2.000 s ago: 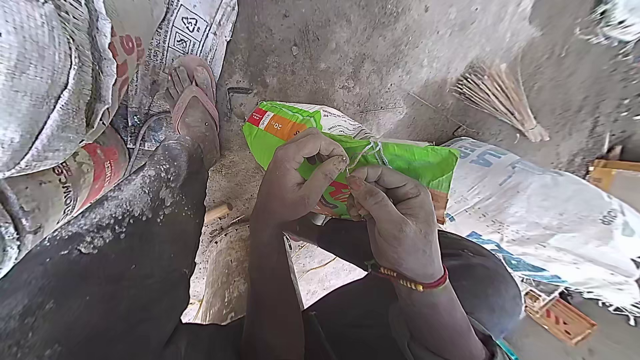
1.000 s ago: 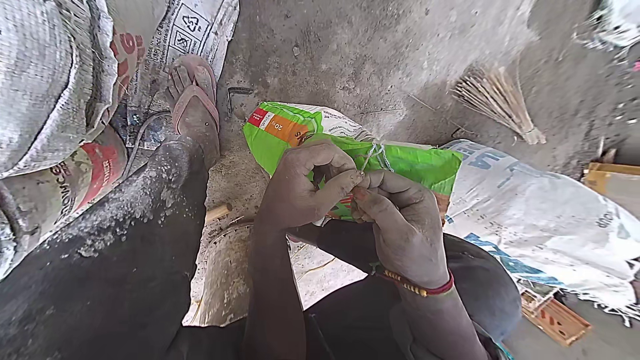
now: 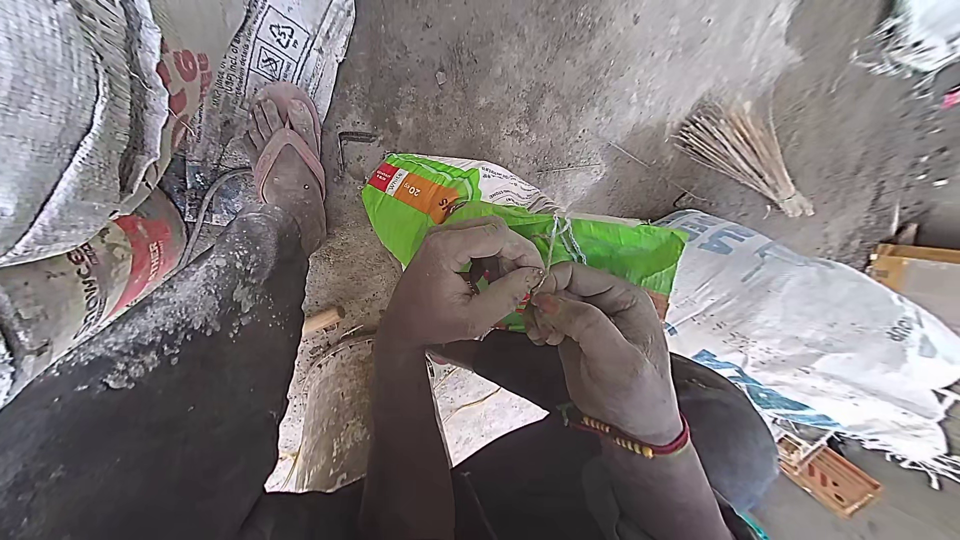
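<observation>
A green plastic sack (image 3: 622,251) with orange and white printed parts lies across the middle, gathered near its centre by a pale string (image 3: 553,244). The string runs from the gathered part down to my fingertips. My left hand (image 3: 480,281) pinches it between thumb and index finger, the other fingers curled. Close against it on the right, my right hand (image 3: 600,322) also pinches the string, with a beaded red band at the wrist. Both hands are in front of the sack and hide part of it.
A stick broom (image 3: 739,154) lies on the concrete floor at the upper right. Below it is a large white woven sack (image 3: 810,322), with an orange plastic object (image 3: 829,472) beside its lower edge. Stacked woven sacks (image 3: 52,127) stand at the left, near my sandalled foot (image 3: 289,161).
Two seconds ago my hands were a little further apart at the string; their fingertips are now close together. The sack has stayed in place.
</observation>
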